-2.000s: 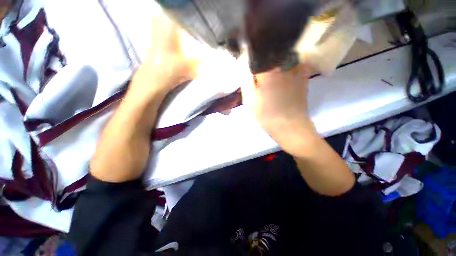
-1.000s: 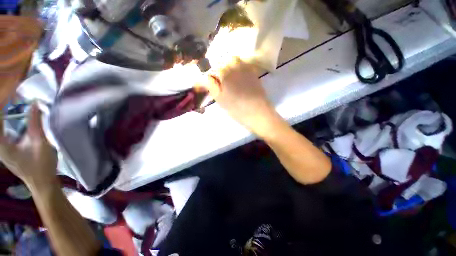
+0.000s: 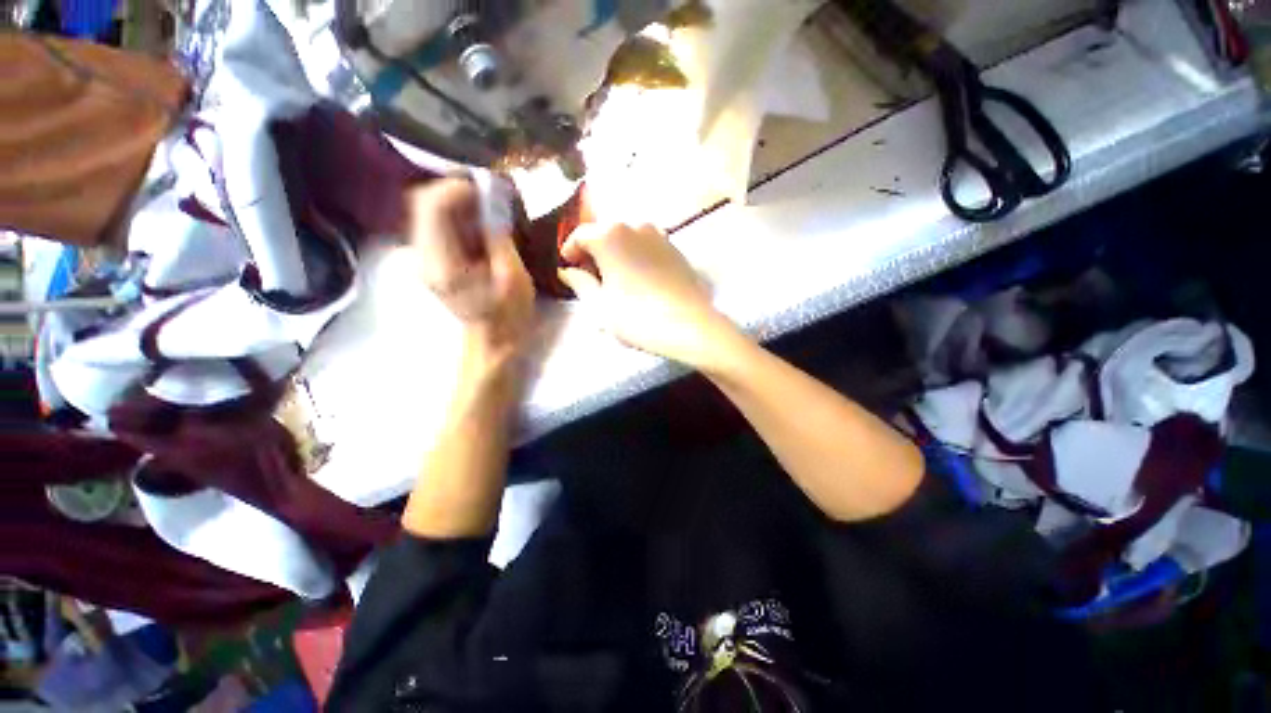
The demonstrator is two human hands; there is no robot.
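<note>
A maroon panel (image 3: 349, 174) lies at the left of the needle area, joined to white cloth. My left hand (image 3: 474, 265) is blurred at the near side of the panel; its grip on the cloth is unclear. My right hand (image 3: 644, 290) pinches the maroon edge (image 3: 562, 248) between thumb and fingers, just in front of the needle area. The machine lamp (image 3: 644, 139) glows bright there and hides the presser foot. The sewing machine head (image 3: 481, 63) is at the top, with a round metal part.
Black shears (image 3: 997, 160) lie on the white table (image 3: 850, 237) at right. A cream sheet (image 3: 732, 98) stands right of the lamp. White and maroon pieces (image 3: 1101, 460) heap in a blue bin (image 3: 1136, 592) at lower right. A sewn bundle (image 3: 209, 327) hangs at left beside an orange-brown surface (image 3: 84, 139).
My left hand has come from the far left edge to the cloth near the needle. The white-and-maroon piece has moved left onto the bundle. My right hand's fingers have drawn slightly back.
</note>
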